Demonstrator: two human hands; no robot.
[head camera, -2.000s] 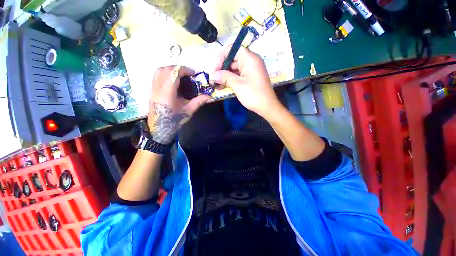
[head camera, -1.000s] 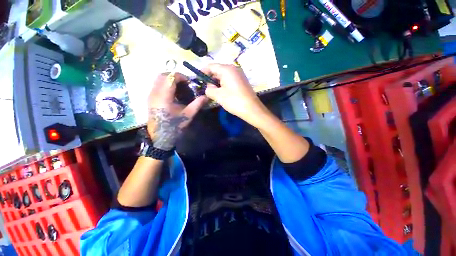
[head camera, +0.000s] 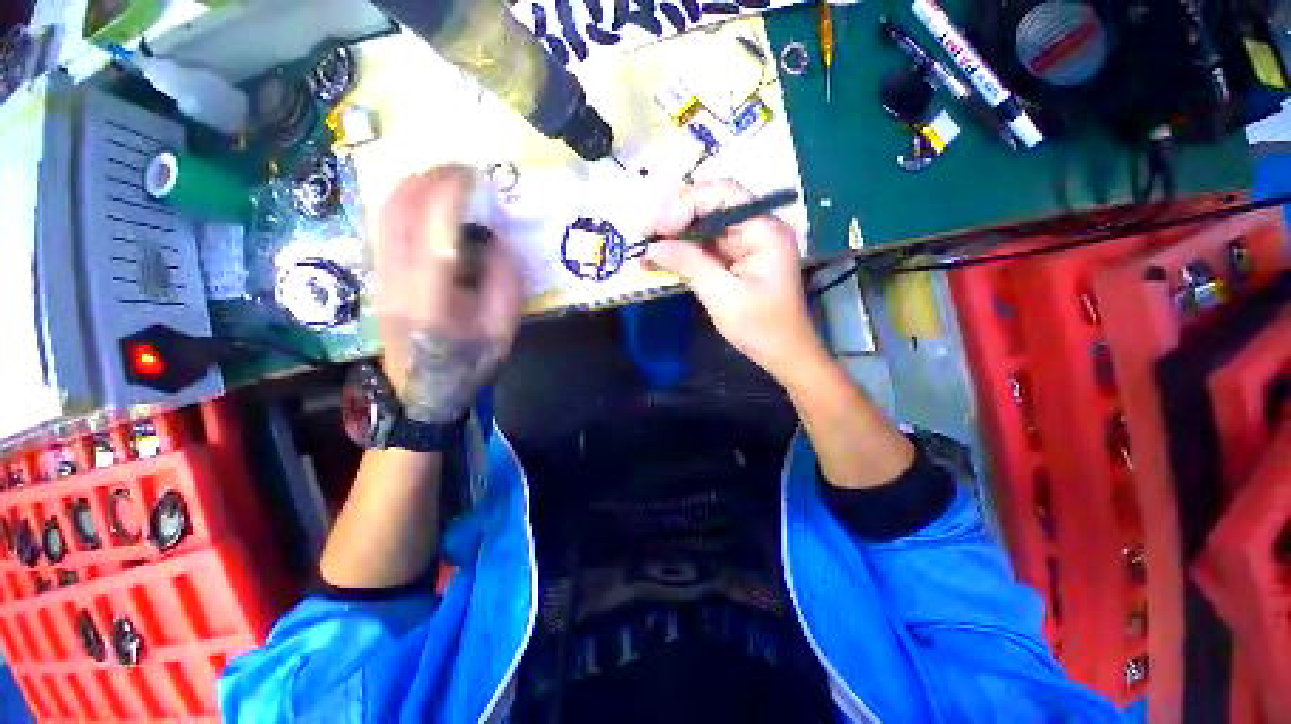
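My right hand (head camera: 736, 262) holds dark tweezers (head camera: 743, 212), their tips at the right edge of a round watch assembly (head camera: 591, 249). The assembly has a dark rim and a pale and yellow inside. It is over the cream mat's front part; whether it is lifted or lying is unclear. My left hand (head camera: 450, 276) is left of it, over the mat and strongly blurred. A small dark piece (head camera: 474, 243) shows between its thumb and fingers, too blurred to name.
An electric screwdriver (head camera: 545, 92) hangs over the mat (head camera: 439, 113), its bit pointing down. Battery cells (head camera: 715, 120) lie behind my right hand. Marker pens (head camera: 977, 71) are at the right. Round watch parts (head camera: 317, 289) and a grey unit (head camera: 128, 226) are left. Red trays (head camera: 142, 566) stand below the bench.
The round assembly has come out of my left hand and is now at the tweezer tips. My left hand has moved left, away from it. My right hand has moved right.
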